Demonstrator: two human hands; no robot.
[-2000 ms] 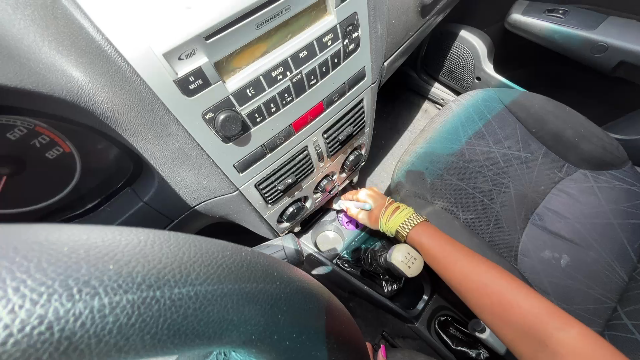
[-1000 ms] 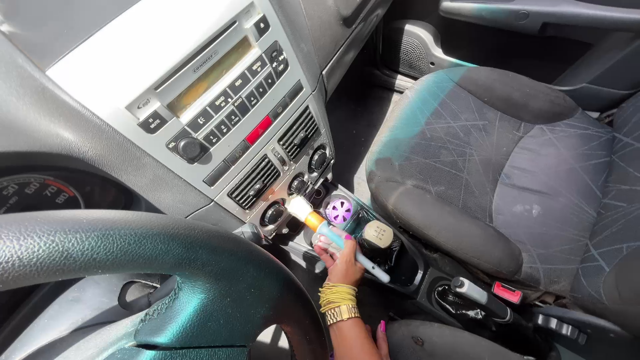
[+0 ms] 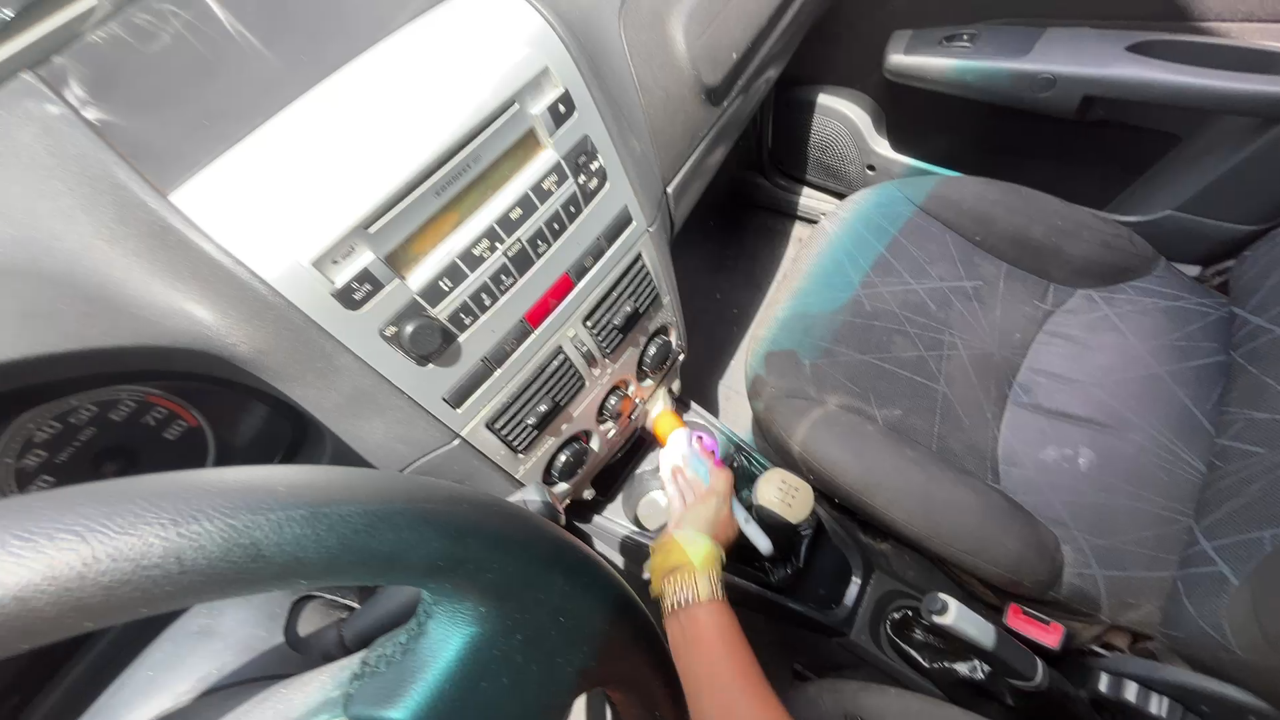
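Observation:
My right hand [image 3: 697,490], with a yellow band and a gold-coloured watch or bracelet at its wrist, is closed around a brush [image 3: 752,527] with a light blue handle, an orange collar and pale bristles. The bristles are at the lower edge of the climate control panel [image 3: 530,452], between the middle knob [image 3: 616,403] and the right knob [image 3: 656,354]; whether they touch it, I cannot tell. A purple round item [image 3: 706,443] sits just behind my fingers, partly hidden. My left hand is out of view.
The steering wheel [image 3: 350,510] fills the lower left. Right of my hand stand the gear knob [image 3: 783,496] and, farther off, the handbrake lever [image 3: 960,620]. The passenger seat [image 3: 900,450] lies beyond the console. Above the vents is the car radio [image 3: 480,210].
The brush was at the left and middle knobs one second ago and is now farther right along the panel. Two seconds ago my right hand reached in from the right, near the right knob.

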